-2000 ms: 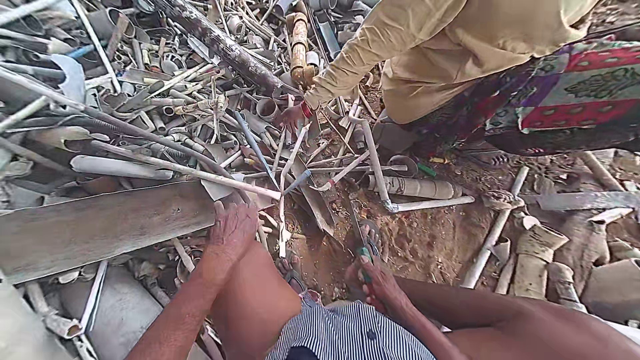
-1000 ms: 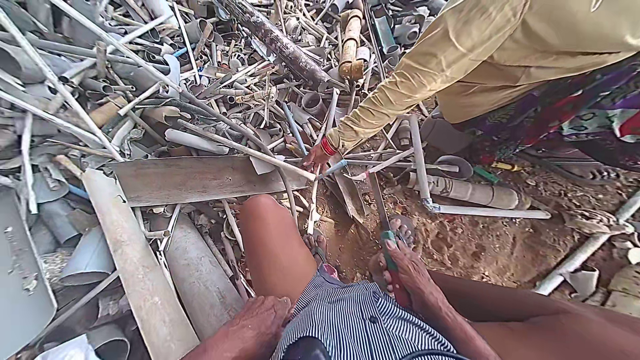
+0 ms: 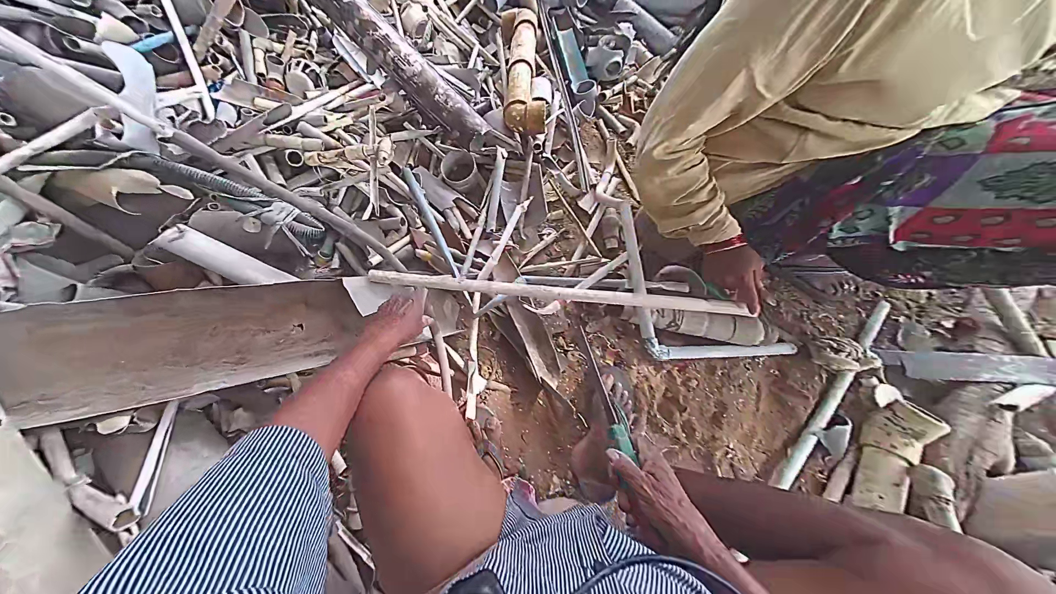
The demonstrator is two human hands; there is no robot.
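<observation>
My left hand (image 3: 403, 318) is at the left end of a long pale pipe (image 3: 569, 293), with its fingers around or against that end; a pale flat scrap lies under it. The pipe runs across to the right, where a co-worker's hand (image 3: 734, 276) with a red bangle touches its other end. In my right hand (image 3: 652, 487) is the green handle (image 3: 621, 443) of a long, thin-bladed tool, perhaps a saw. Its dark blade (image 3: 596, 367) points up and away, below the pipe, near my foot.
Scrap pipes (image 3: 330, 148) are heaped ahead and to the left. A wide curved brown sheet (image 3: 181, 342) lies left of my knee. An angled pale pipe (image 3: 652, 330) rests on the soil before the co-worker (image 3: 767, 107). More pipe pieces (image 3: 825, 421) lie at right.
My left hand has moved forward from beside my thigh to the pipe's end. The co-worker's hand has shifted right, from the scrap in the middle to the pipe's right end.
</observation>
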